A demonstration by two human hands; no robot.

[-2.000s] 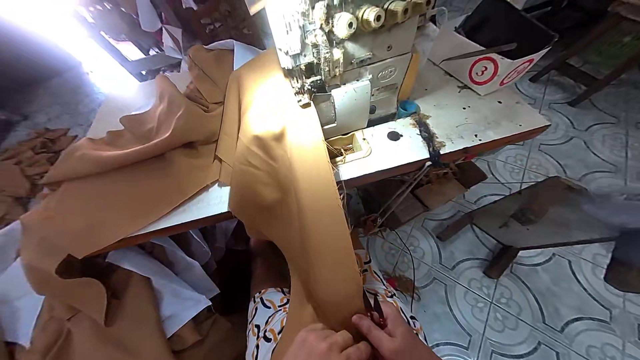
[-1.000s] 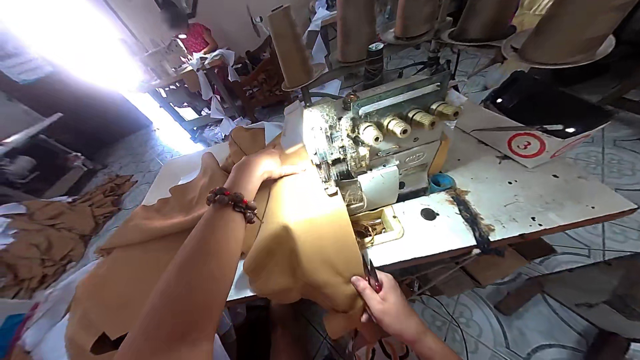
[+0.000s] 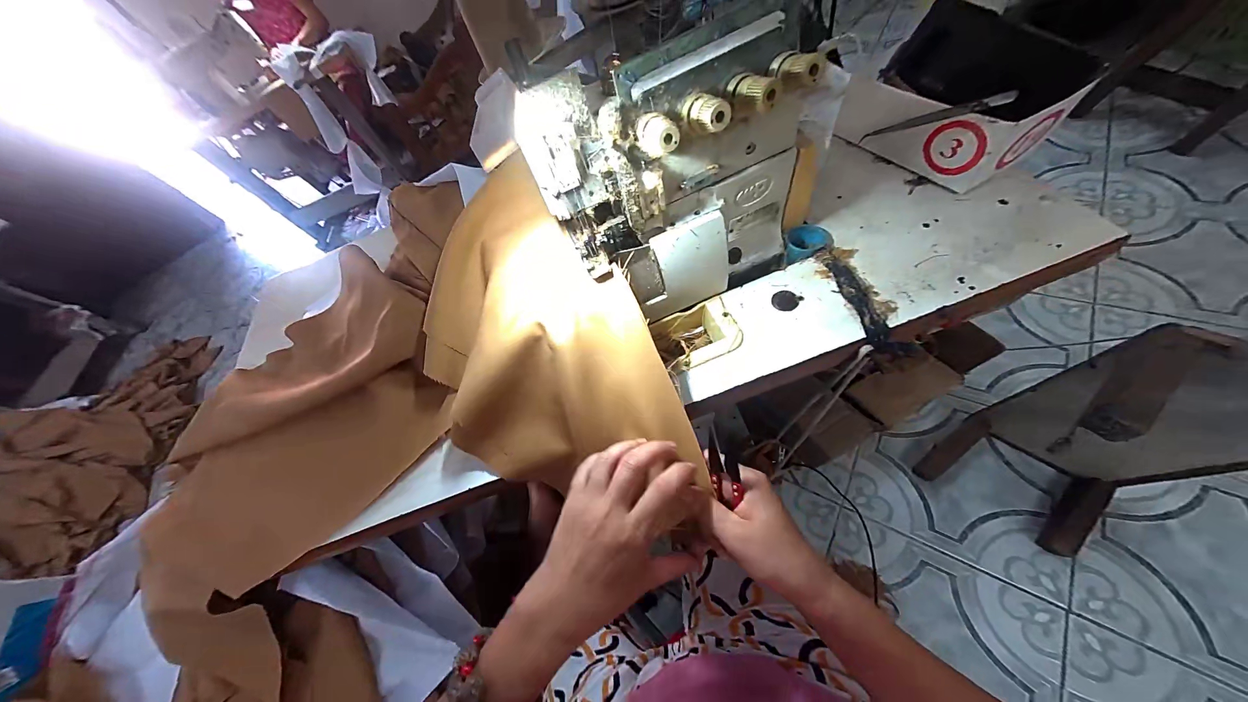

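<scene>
Tan fabric (image 3: 585, 390) lies under the lit needle area of an overlock sewing machine (image 3: 702, 166) and drapes over the table's front edge. My left hand (image 3: 629, 517), with a beaded bracelet at the wrist, grips the near edge of this fabric, fingers bent over it. Close beside it, my right hand (image 3: 756, 522) holds small scissors with red handles (image 3: 726, 487), blades pointing up, and its fingers meet the fabric's right edge. The fingertips of both hands are partly hidden. More tan fabric (image 3: 322, 439) spreads over the left of the table.
A white machine table (image 3: 936, 244) carries a blue cup (image 3: 807, 242) and an open box (image 3: 960, 146) with a pointed tool on its rim. A wooden stool (image 3: 1121, 400) stands at right. Fabric scraps (image 3: 88, 468) are heaped at left. Another person (image 3: 278, 19) sits in the background.
My left hand has come back from beside the needle area to the near edge of the fabric, next to my right hand. My right hand still holds the scissors.
</scene>
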